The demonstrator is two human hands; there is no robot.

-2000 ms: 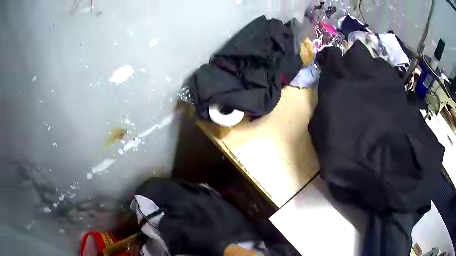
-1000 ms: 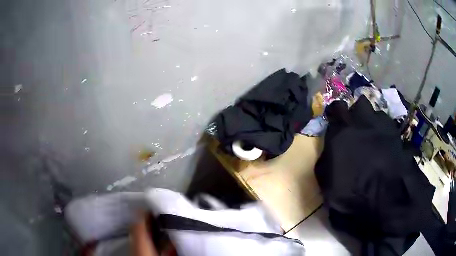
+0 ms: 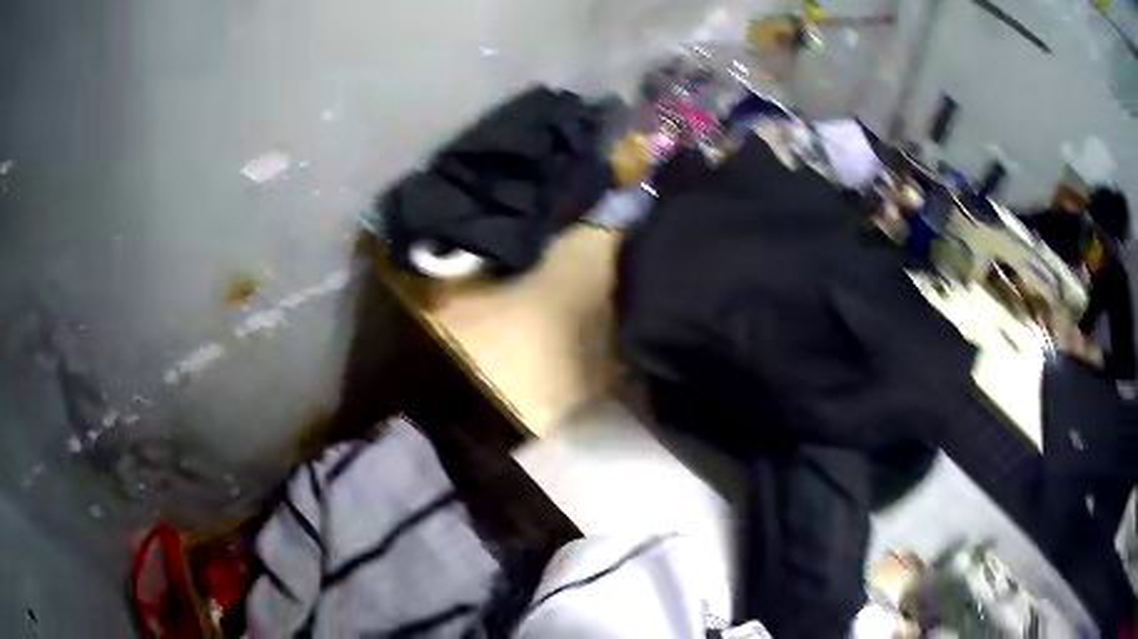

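The frame is blurred. A white-and-black patterned cloth [image 3: 368, 543] with dark bands is heaped low at the left by the wall. Another white piece with a thin dark line [image 3: 618, 593] lies at the bottom edge, against the white table. A large black garment pile [image 3: 774, 300] covers the table in the middle, and one long part hangs down toward the bottom edge. More black cloth [image 3: 1086, 462] is at the right. I cannot make out either of my hands.
A smaller black bundle [image 3: 499, 181] sits on the wooden board [image 3: 537, 331] by the wall, with a white roll [image 3: 446, 260] under it. A red container [image 3: 160, 580] stands low left. Mixed cloth scraps lie behind the pile. A person [image 3: 1104, 268] shows far right.
The view has swung right. The white-and-black cloth, spread in mid-air beside a blurred hand a second ago, is now low at the left. That hand is gone from view.
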